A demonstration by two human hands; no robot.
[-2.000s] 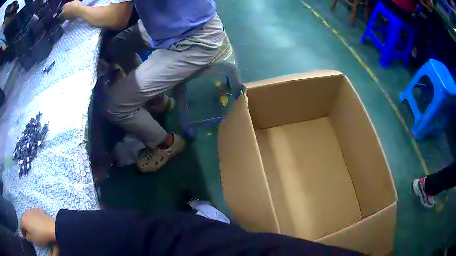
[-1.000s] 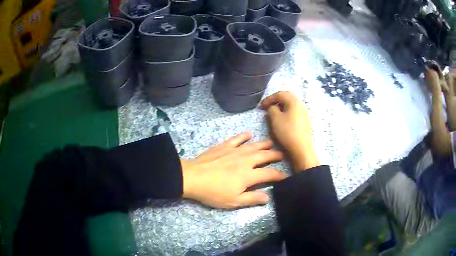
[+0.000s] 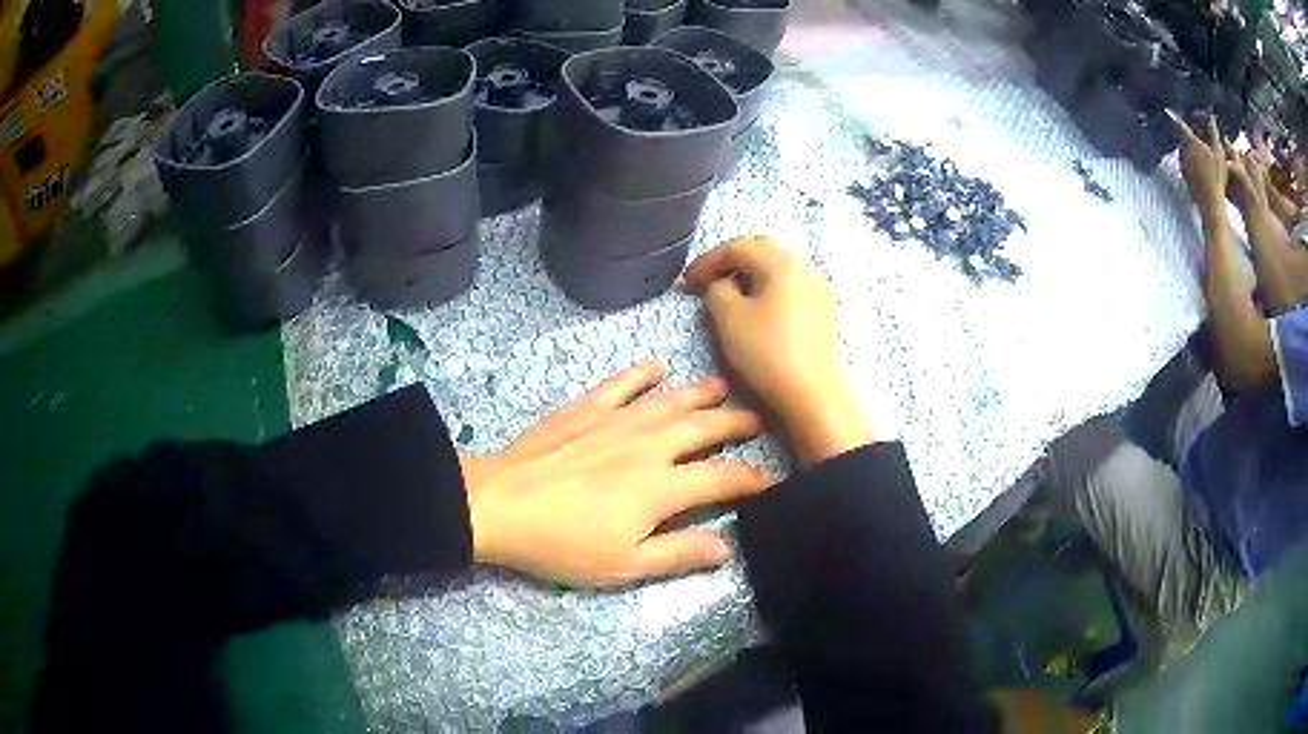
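My left hand (image 3: 610, 480) lies flat on the bubble wrap (image 3: 560, 653), palm down, fingers spread, holding nothing. My right hand (image 3: 782, 337) rests just right of it, fingers curled in towards the thumb, with nothing visible in it. Its fingertips are close to the foot of a stack of dark plastic housings (image 3: 624, 222); I cannot tell if they touch. Another stack (image 3: 409, 222) and a tilted-looking stack (image 3: 251, 230) stand to the left. The housings have open tops and round hubs inside.
More stacked housings (image 3: 517, 101) stand behind. A heap of small plastic parts (image 3: 940, 212) lies right of my hands. A green surface (image 3: 129, 359) is at the left. A seated person (image 3: 1234, 459) at the right has hands near dark parts (image 3: 1133, 86).
The view has swung from the floor carton and seated person to the table with the stacks. Over the last second it shifted slightly; my hands keep the same pose.
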